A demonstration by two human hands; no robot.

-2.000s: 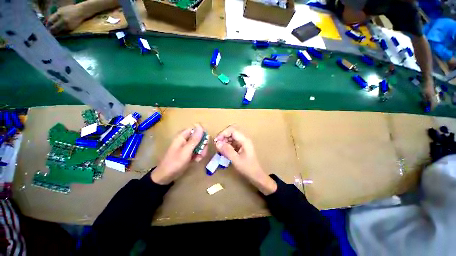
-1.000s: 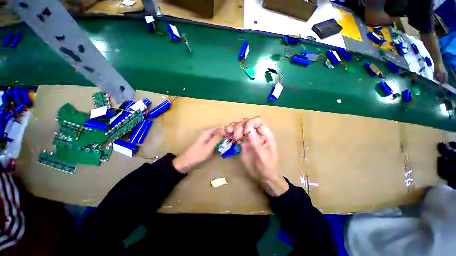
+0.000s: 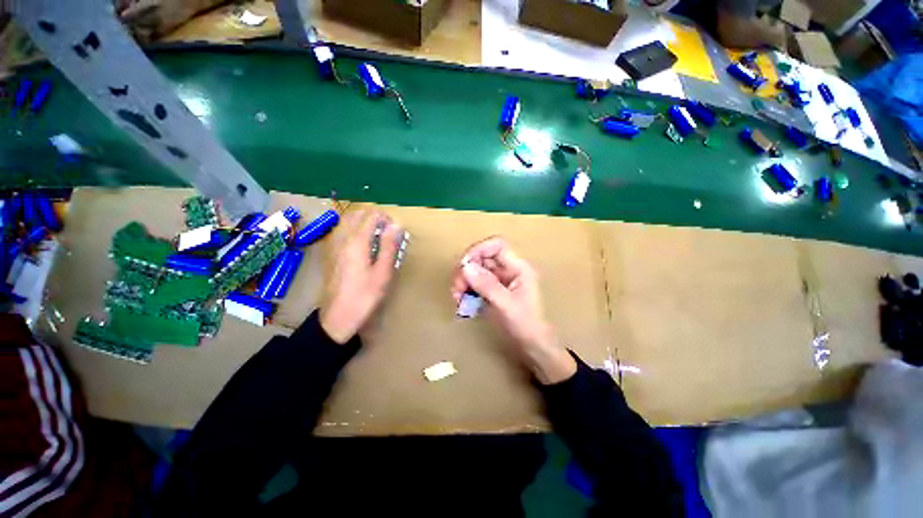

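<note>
My left hand is over the cardboard sheet, near the wired cells, a little blurred. It holds a circuit board strip, whose pale pads show at the fingers. My right hand is to the right of it, apart from it. Its thumb and fingers are pinched together, and a blue and white battery cell hangs below them, partly hidden by the fingers. A small cream tab lies flat on the cardboard in front of me.
Green boards and blue wired cells lie heaped at left. A metal upright stands behind them. The green conveyor belt carries scattered cells. Beyond it are cardboard boxes and a black block. A striped sleeve shows at lower left.
My hands were together around a cell and are now apart. My left hand has moved left with the board strip; my right hand keeps a cell. Belt cells have shifted slightly right.
</note>
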